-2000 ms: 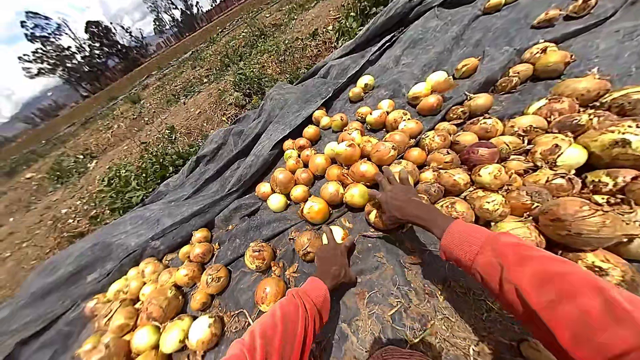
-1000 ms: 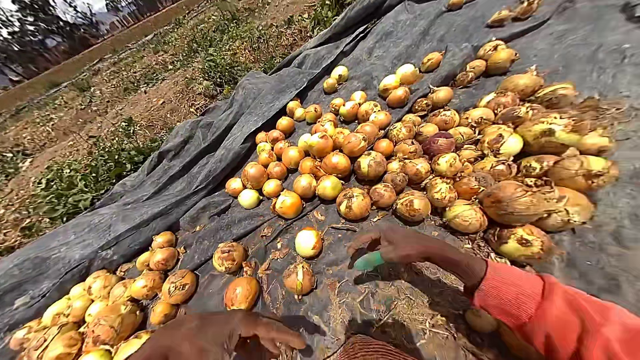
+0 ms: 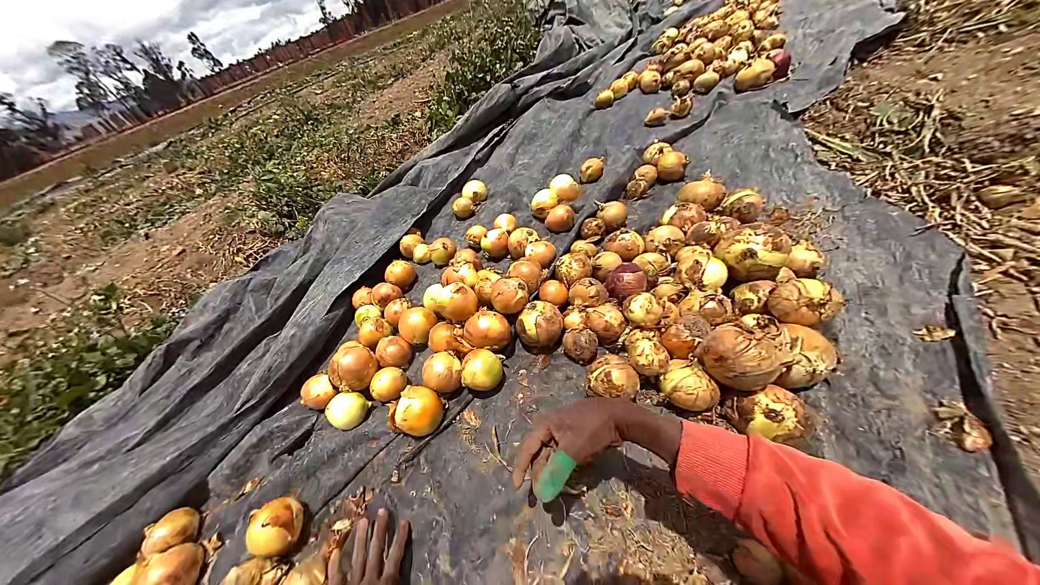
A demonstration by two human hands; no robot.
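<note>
My right hand (image 3: 573,443) is over the dark sheet (image 3: 479,479), below the main spread of onions (image 3: 487,329). Its fingers curl downward, a green covering (image 3: 556,475) is on one digit, and no onion shows in it. Only the fingers of my left hand (image 3: 370,552) show at the bottom edge, spread beside a few onions (image 3: 305,569); its palm is out of frame. A single yellow onion (image 3: 275,526) lies up and left of those fingers. One purple-red onion (image 3: 626,280) sits among the brown ones.
More onions (image 3: 715,49) lie farther up the sheet. Folds (image 3: 268,325) run along its left side. Green weeds (image 3: 73,366) and soil border it on the left, dry stalks (image 3: 951,171) on the right. A loose onion (image 3: 967,426) lies near the right edge.
Two seconds ago my right hand was at the near edge of the onion spread and my left hand was at a single onion; both are now away from there. The view has shifted.
</note>
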